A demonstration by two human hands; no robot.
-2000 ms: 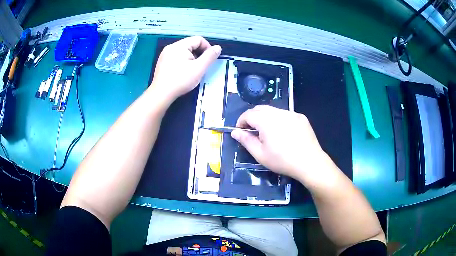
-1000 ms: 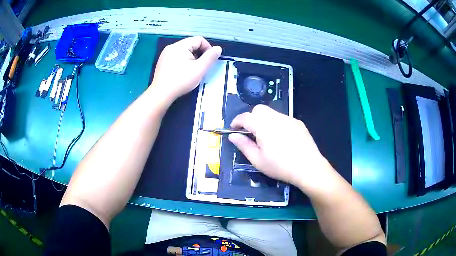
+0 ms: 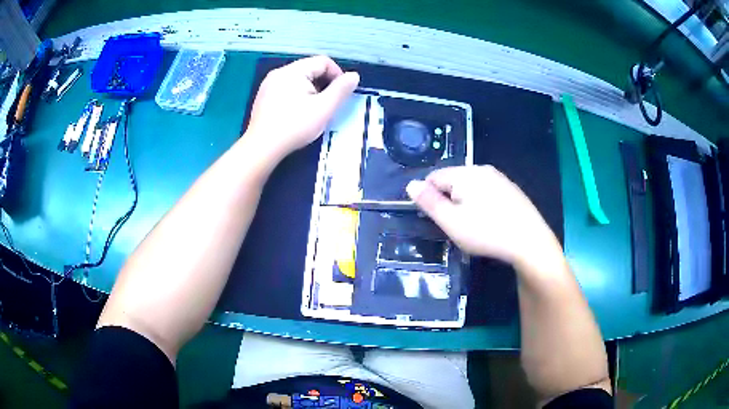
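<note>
The opened tablet-type chassis lies upright to me, with a pale strip at left, a yellow patch, a dark cover and a black round part near its far end. My left hand rests at the chassis's far left corner, thumb and fingers close together; whether they pinch anything is hidden. My right hand is over the middle right of the chassis and holds thin tweezers, whose tips point left onto the pale strip. Two glossy rectangles show below the hand.
The chassis lies on a black mat. At left are a blue tray, a clear box, small metal pieces and a cable. At right are a green strip, a black strip and framed panels.
My right hand has moved right and its fingers have shifted along the tweezers, uncovering the glossy rectangles. My left hand stays at the far left corner.
</note>
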